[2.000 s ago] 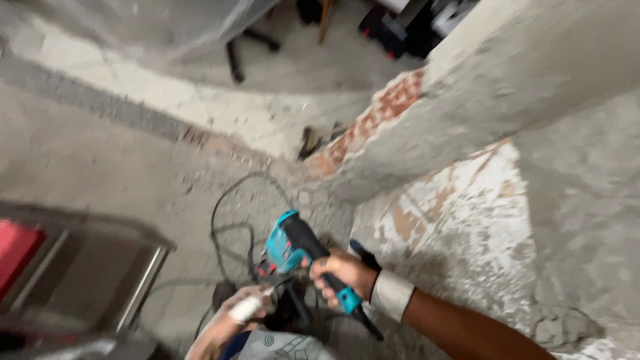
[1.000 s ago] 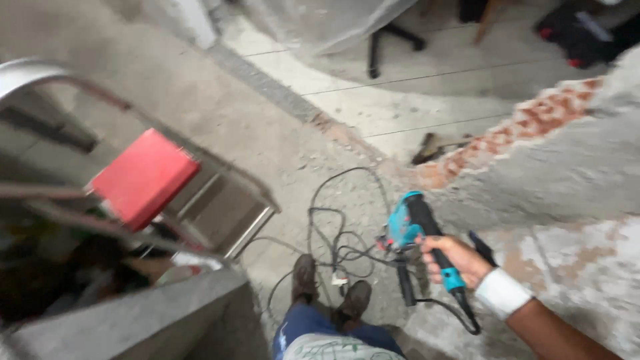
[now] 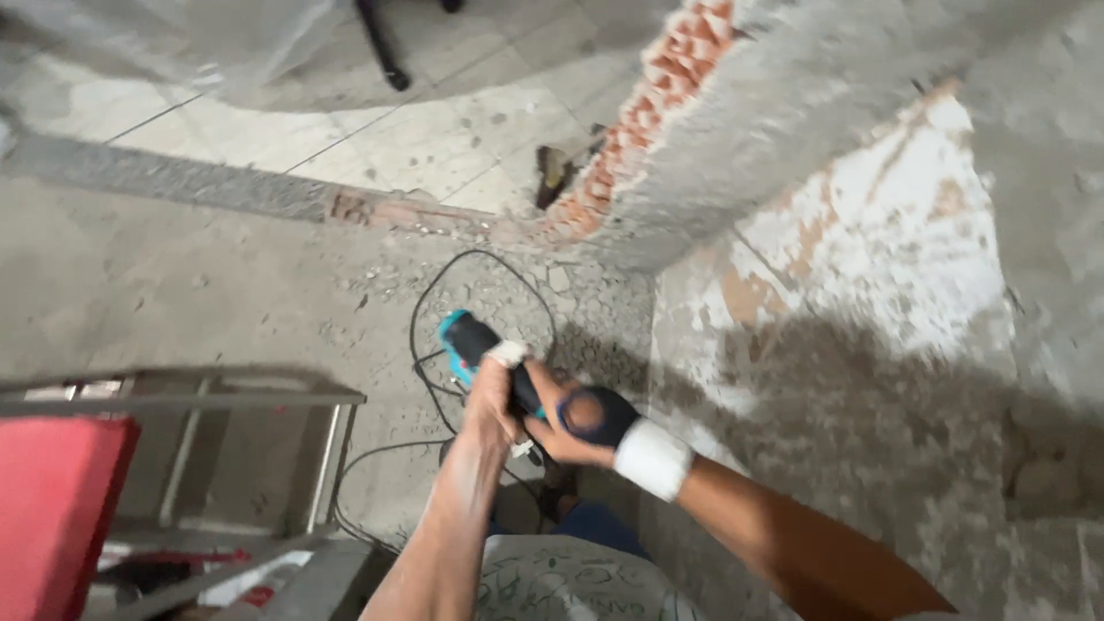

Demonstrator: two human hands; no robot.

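Note:
A teal and black corded power tool (image 3: 470, 341), perhaps an angle grinder, is held in front of my body, over the dusty floor. My right hand (image 3: 569, 418), with a dark wrap and a white wristband, is closed around the rear part of its black body. My left hand (image 3: 498, 379), with white wrapping at the fingers, touches the body just ahead of the right hand; its exact grip is partly hidden. The tool's working end is turned away from view. A black cord (image 3: 483, 253) loops over the floor beyond and beside the tool.
Rubble (image 3: 561, 280) lies at the foot of a rough plastered wall (image 3: 733, 129) with an exposed brick edge (image 3: 664, 103). A folding stepladder with a red top (image 3: 60, 500) stands at the lower left. A wheeled chair base (image 3: 384, 52) and plastic sheeting (image 3: 198, 43) are beyond the threshold.
My left hand, out of view one second ago, is now at the tool beside my right hand. The tool has turned in my hands. The view has shifted right.

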